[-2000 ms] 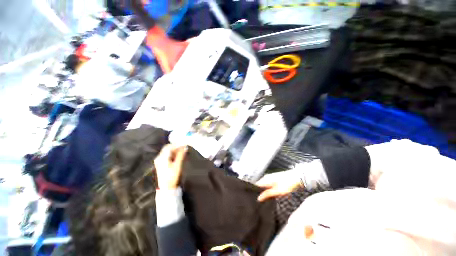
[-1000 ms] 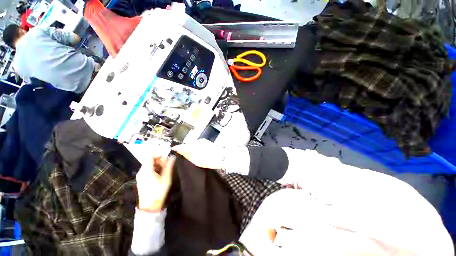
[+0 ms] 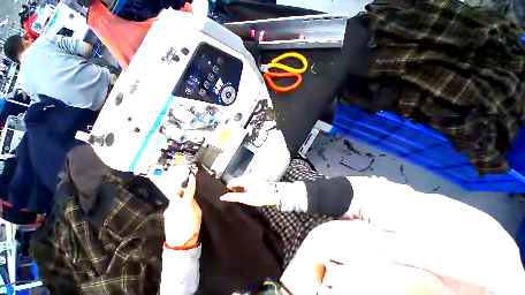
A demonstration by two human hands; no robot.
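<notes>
The white overlock machine [image 3: 129, 101] with a light blue stripe stands in front of me. Plain black-brown fabric [image 3: 230, 242] runs from its needle area [image 3: 183, 158] down towards my lap. My left hand [image 3: 183, 216] is at the fabric's edge just below the needle area, fingertips pinched on the cloth. My right hand [image 3: 248, 193] lies on the fabric to the right, fingers extended and pointing left; whether it grips is unclear. The plaid garment [image 3: 109, 242] hangs left of the machine. Fabric under the presser foot is too small to tell.
Orange-yellow scissors [image 3: 286, 72] lie on the black table [image 3: 314, 95], before a grey metal tray [image 3: 299, 31]. A blue crate [image 3: 385, 135] at right holds piled plaid pieces [image 3: 443, 69]. A person in grey [image 3: 63, 72] is at the upper left. Dark scraps lie on the floor.
The view has steadied. Since one second ago, my right hand has moved right, away from my left hand and the needle area. My left hand remains by the needle, fingers more upright.
</notes>
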